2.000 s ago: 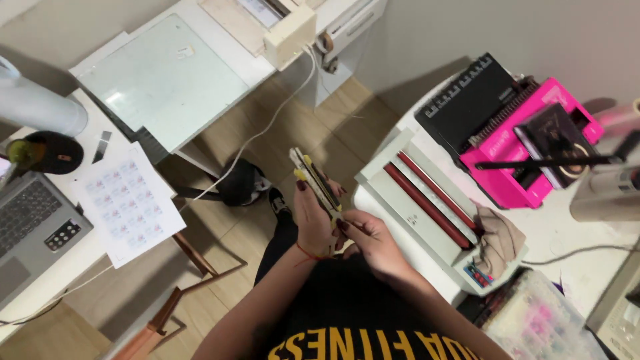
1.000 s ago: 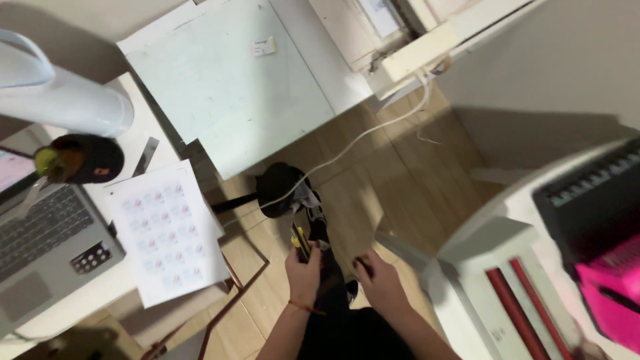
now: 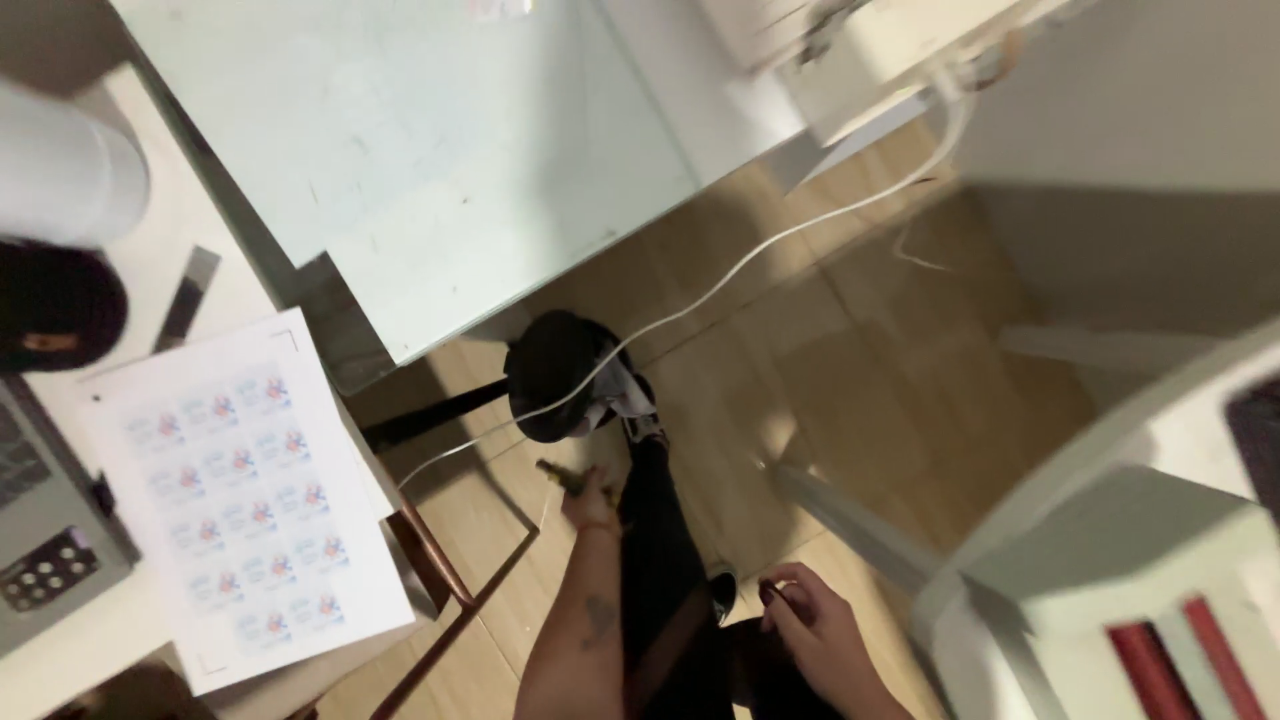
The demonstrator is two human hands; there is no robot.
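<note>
My left hand (image 3: 592, 500) is low beside my leg, closed around a yellow and dark hand tool (image 3: 562, 476), whose exact kind is too blurred to tell. To its right, my right hand (image 3: 800, 605) is held above my dark trousers with its fingers curled; whether something small is between them cannot be made out. A printed sheet (image 3: 240, 500) with rows of small repeated designs lies on the white table to the left, overhanging its edge.
A glass-like panel (image 3: 420, 180) covers the desk ahead. A white cable (image 3: 740, 265) hangs across the floor, over a black round object (image 3: 550, 375). At left are a laptop (image 3: 60, 560) and a pale bottle (image 3: 65, 165); at right, a light machine with red bars (image 3: 1160, 670).
My hands, together around the tool two seconds ago, are now apart, with the tool in my left hand, which has moved left. The view has swung left, towards the printed sheet.
</note>
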